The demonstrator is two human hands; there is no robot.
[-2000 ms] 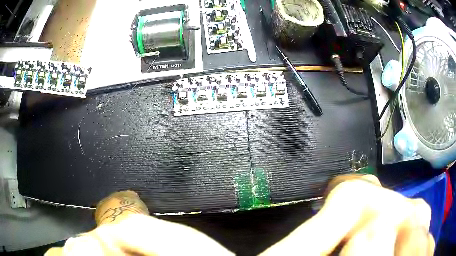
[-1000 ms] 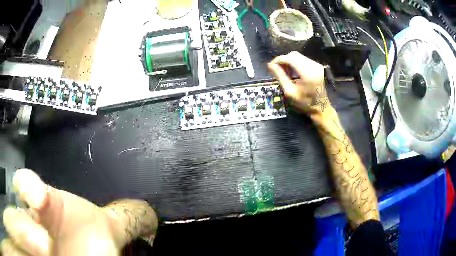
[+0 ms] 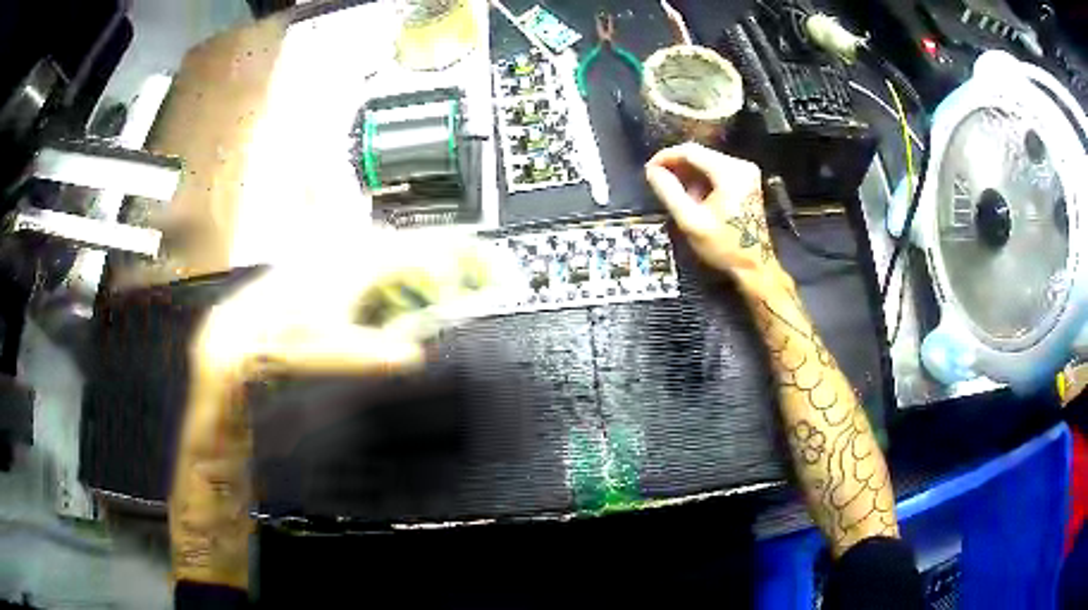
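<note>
A populated circuit board panel (image 3: 597, 265) lies component side up on the black ribbed mat (image 3: 680, 393). My left hand (image 3: 316, 322) is blurred over the mat's left part. It holds a second board panel (image 3: 424, 290), also blurred, whose right end meets or overlaps the left end of the lying panel. My right hand (image 3: 714, 209) is just beyond the lying panel's right end, thumb and forefinger curled together. Whether it holds anything is hidden. The black pen-like tool does not show.
Two pale metal rails (image 3: 102, 200) stand at left. Behind the mat are a solder reel (image 3: 412, 143), a reference board strip (image 3: 537, 125), green-handled pliers (image 3: 606, 60), a round crusty pot (image 3: 692, 89) and a black ribbed box (image 3: 793, 95). A fan (image 3: 993, 221) and blue bin (image 3: 1014, 506) are at right.
Both hands were low at the front edge. My right hand moved up to the lying panel's right end. My left hand swung left, then inward; the panel at the rails is gone from there.
</note>
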